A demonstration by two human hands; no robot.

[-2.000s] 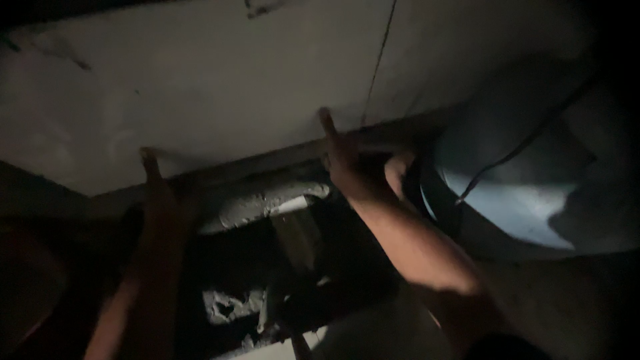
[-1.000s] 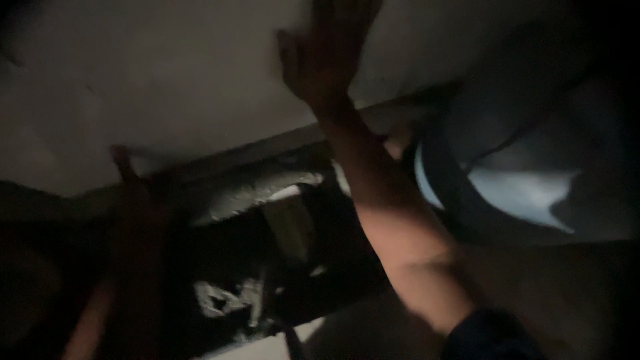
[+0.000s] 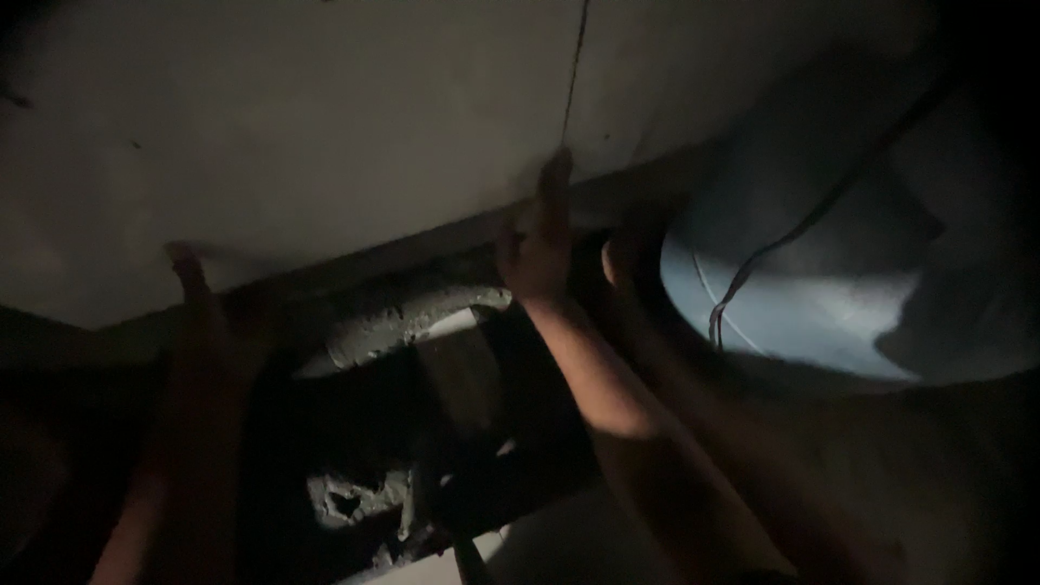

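A large pale panel [image 3: 349, 122] with a thin dark line down its face fills the upper view. At its lower left edge is my left hand [image 3: 213, 313], thumb up against the face and the other fingers lost in darkness. My right hand [image 3: 543, 256] holds the same edge further right, just below the dark line, with a finger or thumb on the face; its other fingers are partly hidden. Below the edge, between my forearms, lie a rough grey lump of material [image 3: 390, 329] and a flat block [image 3: 461, 374] in a dark gap.
A rounded pale blue surface [image 3: 796, 313] with a dark cord [image 3: 800, 227] across it stands at the right. Another bare limb [image 3: 630, 305] lies beside my right forearm; whose it is cannot be told. Ragged pale debris [image 3: 357, 500] and a pale edge [image 3: 431, 569] show lower down.
My right hand was at the panel's edge, then higher on its face with fingers spread, and is now back down at the edge. My left hand stays at the lower left edge.
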